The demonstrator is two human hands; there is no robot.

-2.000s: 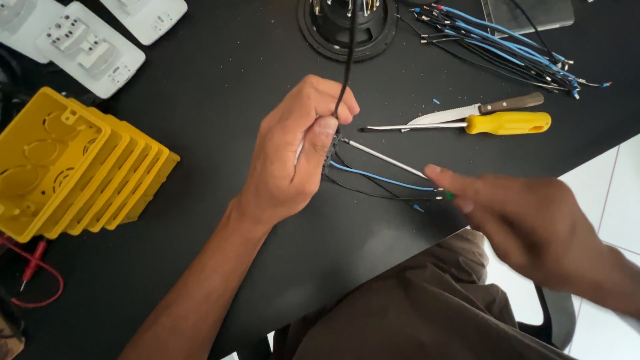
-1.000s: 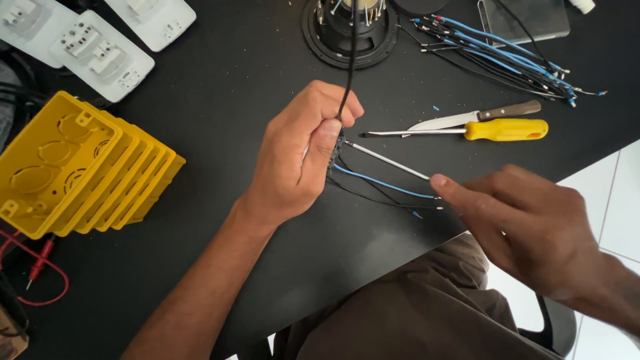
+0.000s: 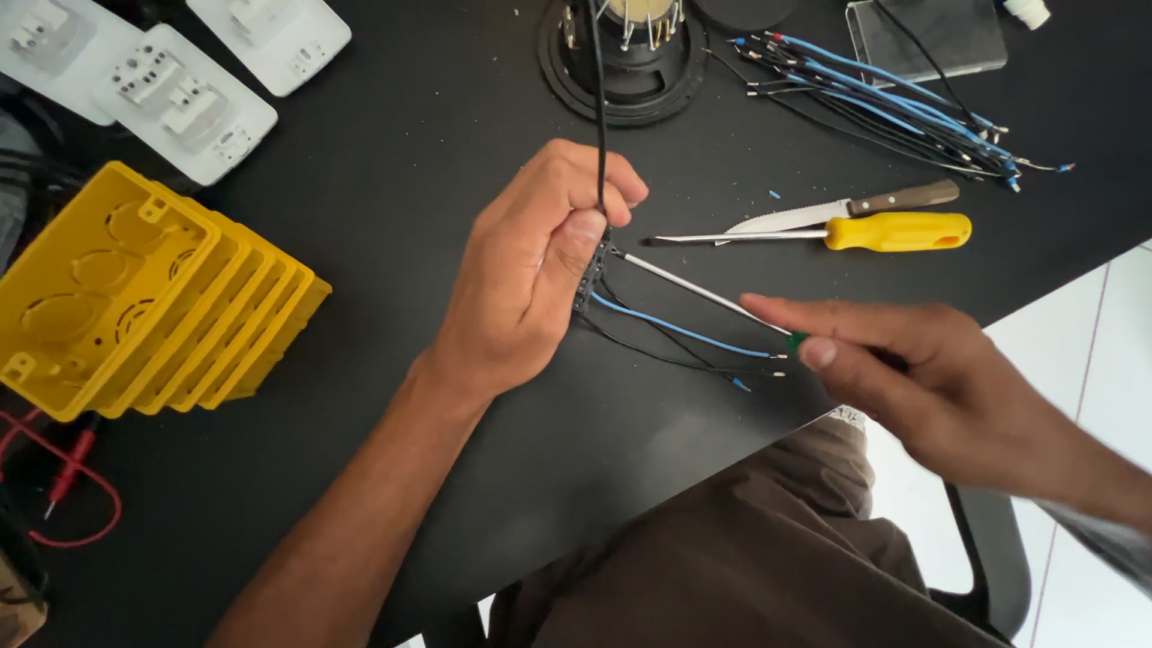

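My left hand (image 3: 531,270) grips a small black terminal block (image 3: 590,274), partly hidden by the fingers, with a black cable (image 3: 598,108) rising from behind the thumb. A blue wire (image 3: 675,326) and black wires (image 3: 652,358) with stripped or ferruled ends run from the block toward the lower right. My right hand (image 3: 909,387) holds a screwdriver by its mostly covered green handle (image 3: 797,341). The tip of its thin shaft (image 3: 693,288) meets the block. Above the right hand lie a yellow-handled screwdriver (image 3: 900,231) and a serrated knife (image 3: 801,216).
Stacked yellow electrical boxes (image 3: 171,297) stand at left, below white socket plates (image 3: 184,103). A speaker-like round part (image 3: 621,81) sits at the top, with a bundle of blue and black wires (image 3: 882,99) to its right. A red test probe (image 3: 70,468) lies lower left.
The fingers of my right hand have shifted around the screwdriver's handle, with the index finger now stretched along the shaft. My left hand keeps its hold on the block.
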